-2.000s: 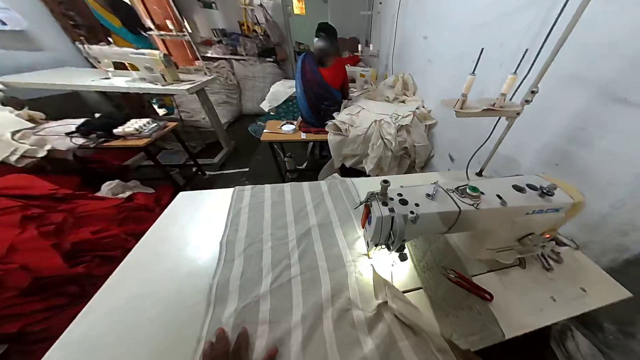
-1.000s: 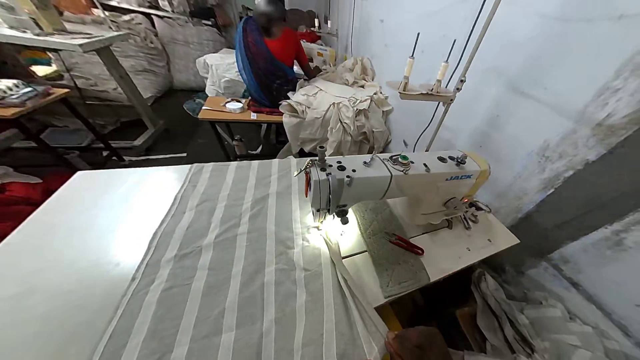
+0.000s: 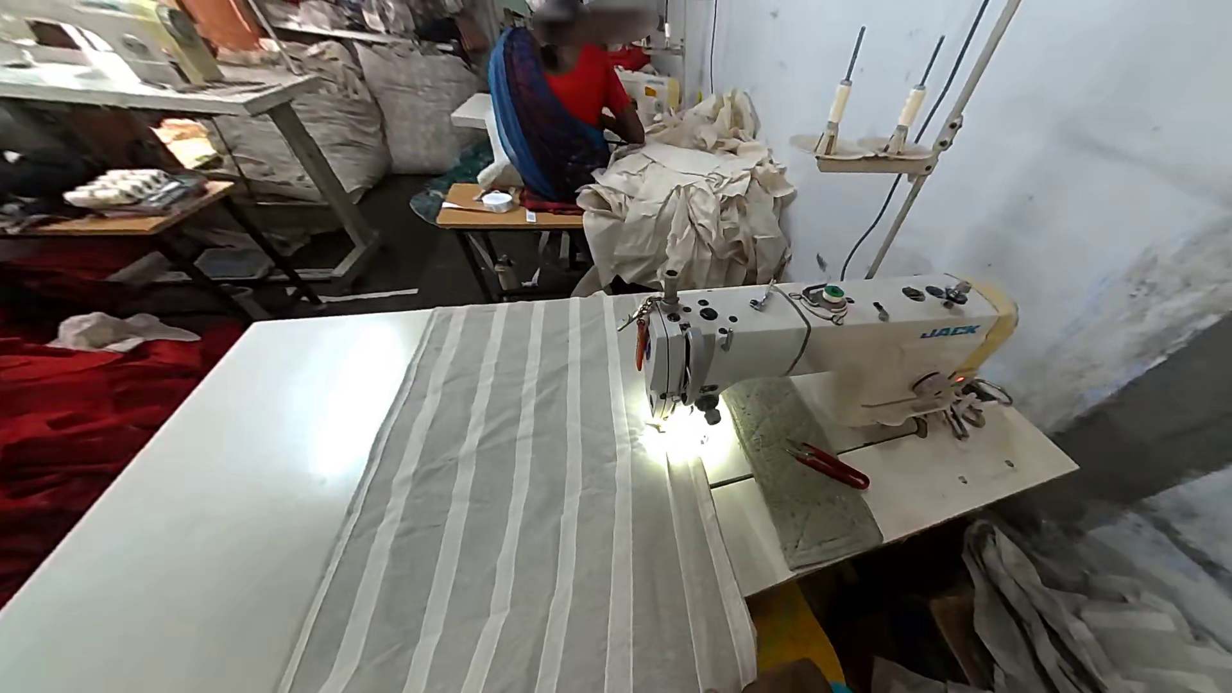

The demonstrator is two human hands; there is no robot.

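A grey cloth with white stripes (image 3: pixel 520 481) lies flat over the white table, its right edge folded and running under the lit needle area of a Jack sewing machine (image 3: pixel 741 337). At the bottom edge of the view, a small brown part of my right hand (image 3: pixel 789 677) shows beside the cloth's lower right corner; its fingers are hidden. My left hand is out of view. Red-handled thread snips (image 3: pixel 830 466) rest on a grey-green pad (image 3: pixel 799 500) to the right of the needle.
A thread stand (image 3: pixel 876 164) with two cones rises behind the machine. Beyond the table, a person in red and blue (image 3: pixel 553 106) sits by a heap of cream cloth (image 3: pixel 693 192). Red cloth (image 3: pixel 87 404) lies at left, and crumpled grey cloth (image 3: pixel 1059 597) at lower right.
My left hand, on the striped cloth two seconds ago, has left the view. My right hand shows less than one second ago. The view has swung right since the first frame.
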